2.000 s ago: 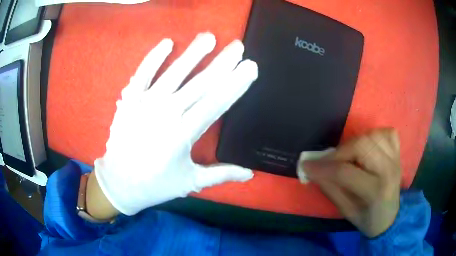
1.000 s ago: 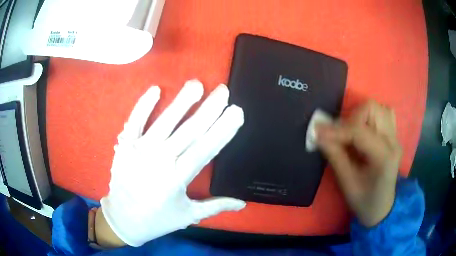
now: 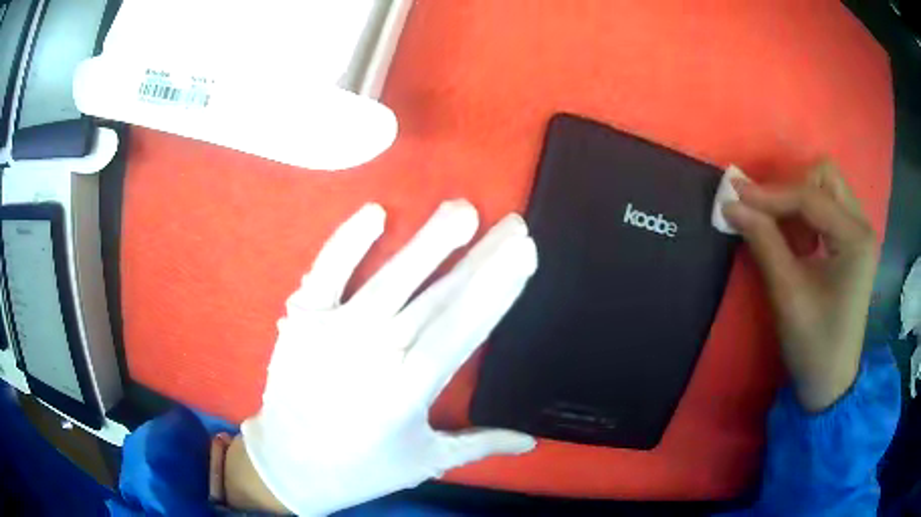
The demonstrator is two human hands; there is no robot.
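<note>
A black e-reader point(image 3: 606, 303) lies back up on the red work mat point(image 3: 454, 111), its grey "koobe" logo toward the far end. My left hand point(image 3: 389, 353), in a white glove, lies spread with its fingertips and thumb at the e-reader's left edge; it grips nothing. My bare right hand point(image 3: 813, 252) pinches a small white cleaning wipe point(image 3: 727, 202) against the e-reader's far right corner.
A white inner box tray point(image 3: 252, 111) with a barcode label lies at the far left of the mat. At the left edge, e-readers in white trays point(image 3: 45, 293) lie screen up. White crumpled material point(image 3: 910, 303) is partly visible at the right edge.
My right hand has moved the wipe from the e-reader's near end up along its right edge to the far right corner. The left hand stays at the left edge. The white tray shows more as the view shifted.
</note>
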